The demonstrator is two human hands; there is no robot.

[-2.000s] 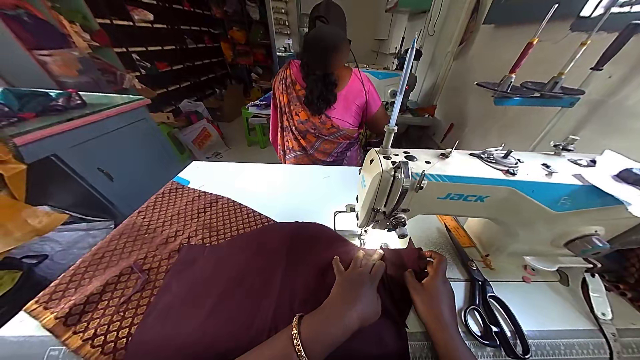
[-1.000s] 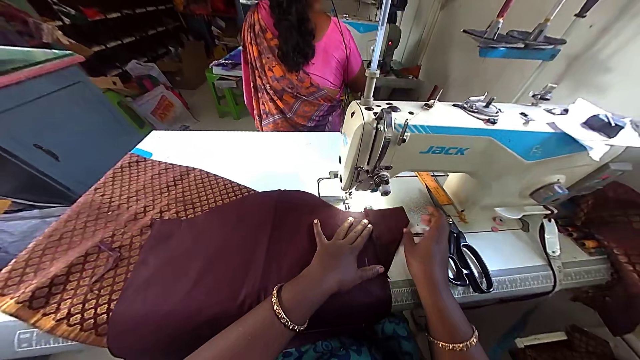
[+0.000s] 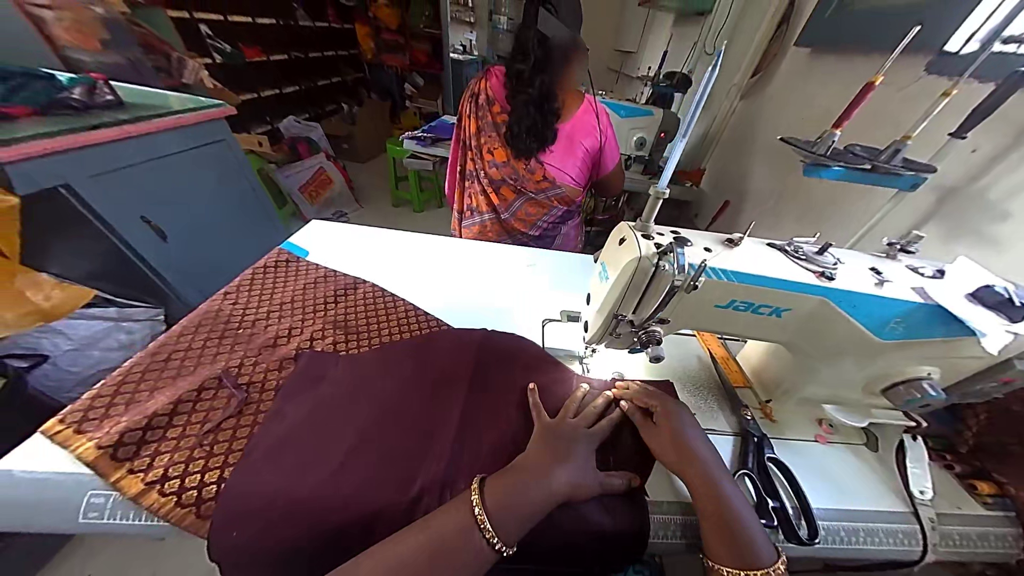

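Dark maroon fabric (image 3: 400,432) lies across the bed of a white and blue Jack sewing machine (image 3: 800,312), its upper edge at the lit needle area. My left hand (image 3: 572,448) rests on it with fingers spread, just in front of the needle. Close beside, my right hand (image 3: 660,424) pinches the fabric edge between thumb and fingers, right of the needle. Patterned brocade fabric with a gold border (image 3: 264,344) lies to the left, partly under the maroon piece. Whether the needle is in the fabric cannot be made out.
Black-handled scissors (image 3: 768,480) and an orange ruler (image 3: 724,360) lie right of my right hand. A measuring scale (image 3: 848,532) runs along the table's front edge. Thread stand holders (image 3: 864,160) rise at the back right. A person (image 3: 536,144) sits beyond the table, facing away, near another sewing machine (image 3: 632,128).
My right hand, apart from the fabric edge with fingers raised one second ago, is now on it beside my left hand. The left hand stays spread on the maroon fabric.
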